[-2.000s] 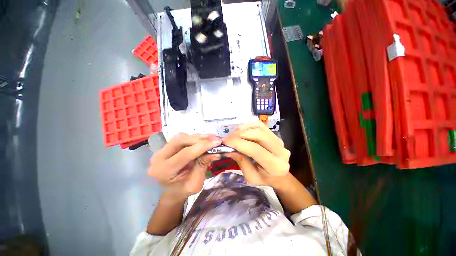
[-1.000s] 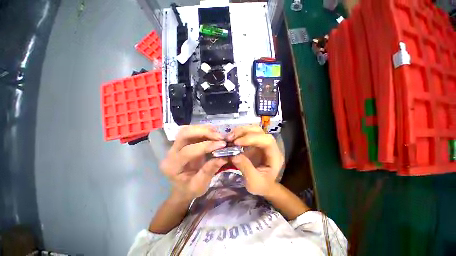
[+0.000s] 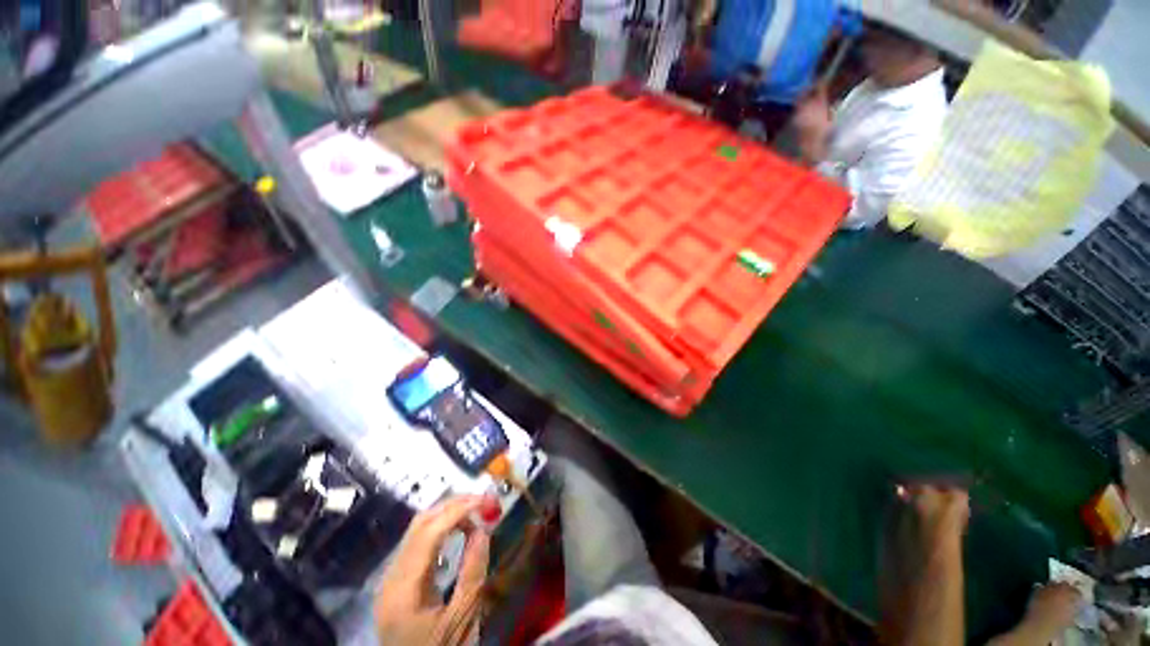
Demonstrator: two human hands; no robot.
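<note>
My left hand [image 3: 435,574] is at the machine's front edge, thumb and fingers curled; a small pale, shiny patch shows between them, but I cannot tell what it is. My right hand [image 3: 933,507] is over the green bench at the right, blurred; a thin dark shape is at its fingertips, and its grip is unclear. The black fixture [image 3: 303,499] with white tabs is on the machine, left of my left hand. The handheld terminal [image 3: 450,414] lies on the white machine top, its screen lit.
A stack of red trays [image 3: 656,234] stands on the green bench [image 3: 832,416]. A green cylindrical part [image 3: 246,422] lies above the fixture. Another person [image 3: 889,126] is across the bench, beside a yellow sheet [image 3: 1009,152]. A hand [image 3: 1049,615] shows at the lower right, its owner unclear.
The view has swung right. My hands, together around a small pale-edged device before, are now apart: the right is out over the bench, the left stays by the machine.
</note>
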